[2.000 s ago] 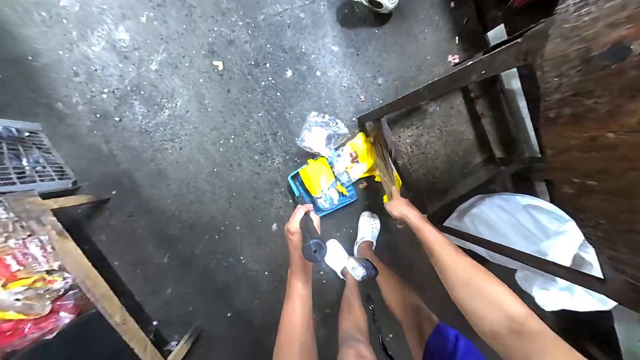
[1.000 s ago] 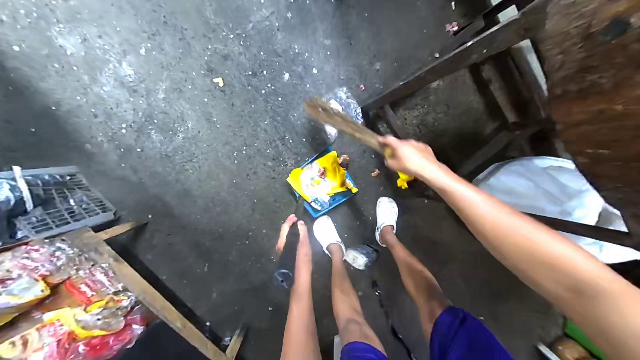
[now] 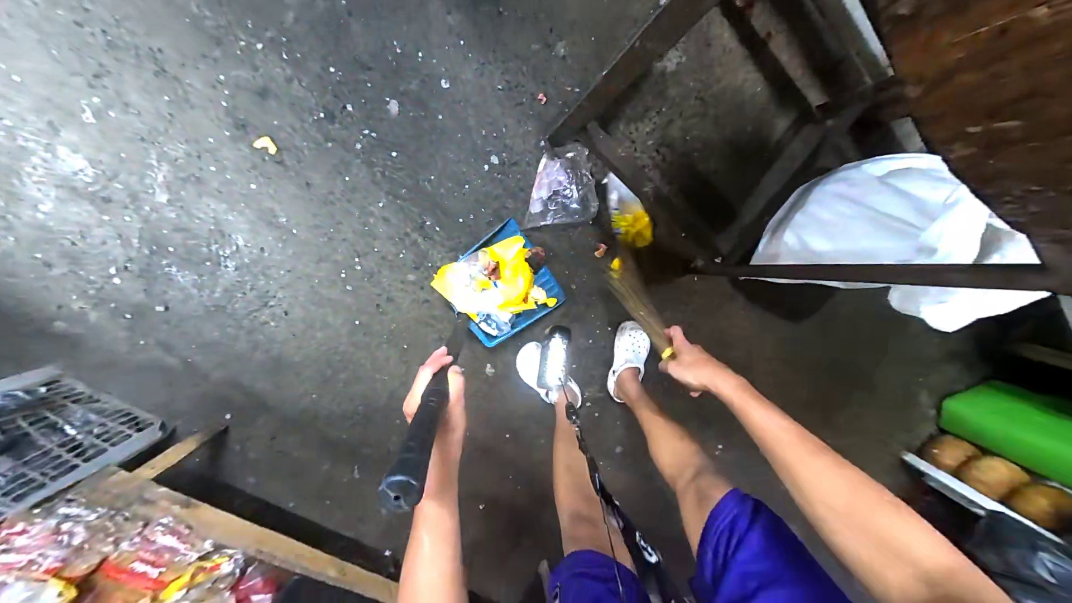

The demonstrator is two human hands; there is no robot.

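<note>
My left hand (image 3: 437,387) grips the black handle (image 3: 414,448) of a blue plastic dustpan (image 3: 523,325), which lies on the floor beyond it. Yellow and clear plastic wrappers (image 3: 494,280) and small brown scraps fill the pan. My right hand (image 3: 693,362) is closed around the bound end of a short stick broom (image 3: 638,306). The broom's bristles point away from me, reaching toward a yellow-and-white plastic wrapper (image 3: 630,219) beside the dark frame's leg. A crumpled clear plastic bag (image 3: 563,188) lies just beyond the dustpan.
A dark frame (image 3: 649,63) stands at upper right, with a white sheet or sack (image 3: 871,218) by it. At lower left are a grey plastic crate (image 3: 71,435) and packaged goods (image 3: 151,557) behind a wooden board (image 3: 243,532). A tray of round brown items (image 3: 992,481) sits right.
A second ago the broom was raised beyond my right hand, over the floor; now it is lower, its bristles near the yellow-and-white wrapper. My left hand still holds the dustpan.
</note>
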